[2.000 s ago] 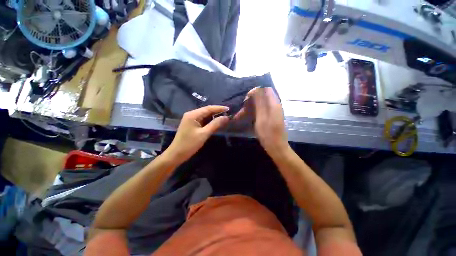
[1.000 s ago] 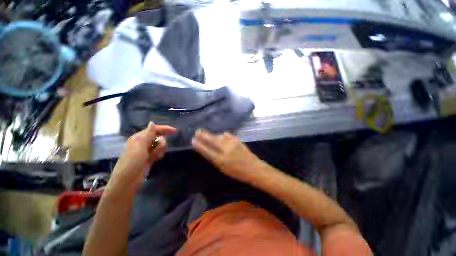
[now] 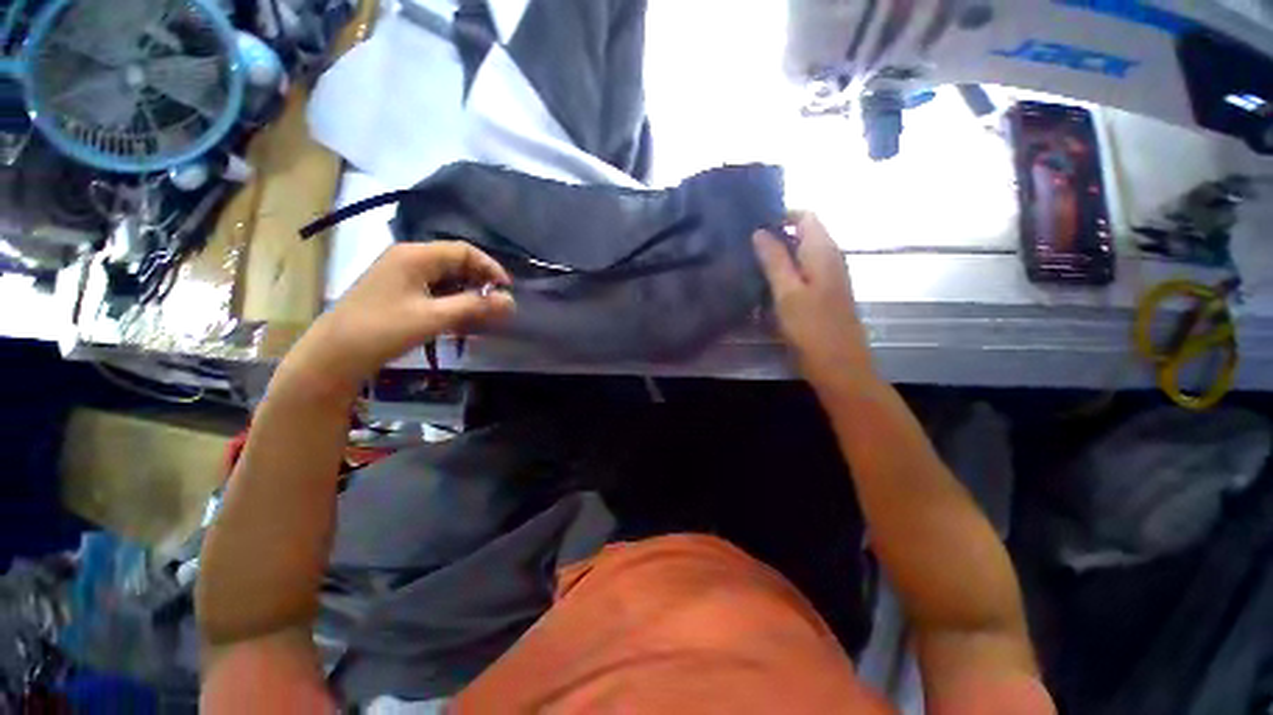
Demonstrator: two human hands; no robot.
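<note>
The dark grey garment panel (image 3: 614, 314) lies at the front of the pale machine table. A black strap (image 3: 356, 212) sticks out past its left end, and a dark band with a small shiny spot (image 3: 552, 267) crosses its middle. My left hand (image 3: 426, 300) is at the panel's left part, with thumb and fingertips pinched on a small shiny piece, possibly a buckle. My right hand (image 3: 810, 279) has thumb and finger closed on the panel's right edge. A thin dark end hangs below my left hand.
A white sewing machine (image 3: 977, 56) stands upper right, with a smartphone (image 3: 1064, 193) and yellow-handled snips (image 3: 1187, 342) beside it. White and grey cloth (image 3: 398, 105) lies behind the panel. A blue fan (image 3: 133, 77) and brown cardboard (image 3: 300, 189) are at left. Grey garments (image 3: 433, 545) lie below.
My hands, close together over the panel earlier, are now wide apart. My right hand has moved to the panel's right edge and taken hold. The camera view has also shifted.
</note>
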